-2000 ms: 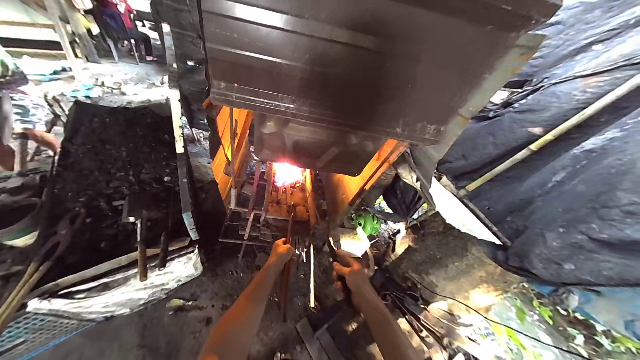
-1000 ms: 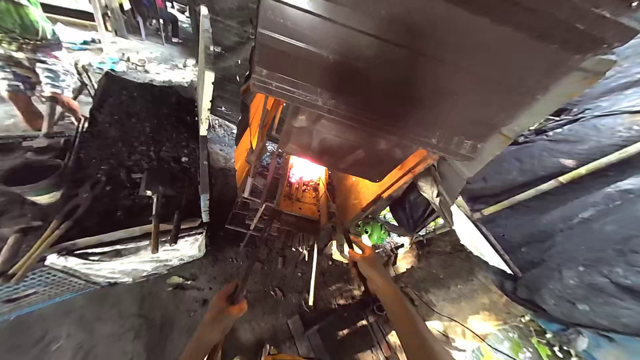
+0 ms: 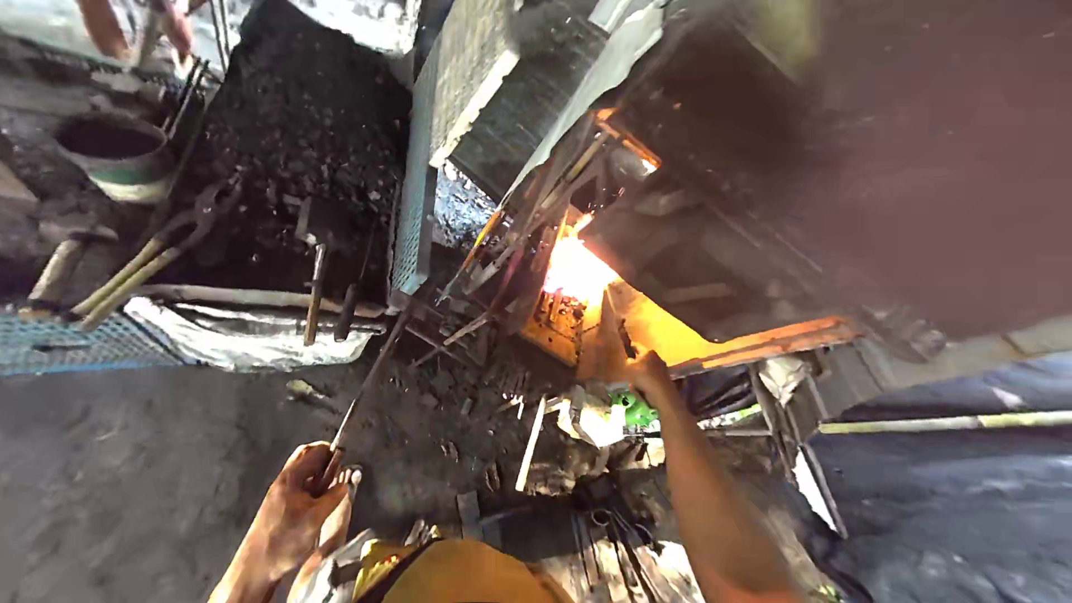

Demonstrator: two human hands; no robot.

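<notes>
My left hand (image 3: 311, 477), at the lower left, is closed around a long thin metal rod (image 3: 368, 381) that slants up and away toward the clutter beside the forge. My right hand (image 3: 649, 373) reaches to the forge's lower edge, its fingers around a short dark tool or bar (image 3: 626, 339) that I cannot make out well. Just beyond it, a white-orange charcoal fire (image 3: 576, 268) glows and throws sparks. Orange-lit panels (image 3: 662, 322) flank the fire, and a dark sheet-metal hood (image 3: 921, 167) hangs over it, blurred.
On the left, a bed of charcoal (image 3: 310, 109) holds a hammer (image 3: 316, 276) and long-handled tongs (image 3: 167, 251). A bucket (image 3: 117, 159) stands beyond, near another person's hands (image 3: 167, 29). Metal tools (image 3: 611, 536) lie on wood in front of me. A bamboo pole (image 3: 946, 421) runs along the right.
My right hand has moved up to the fire's edge. The view has swung and tilted. Sparks now rise from the fire.
</notes>
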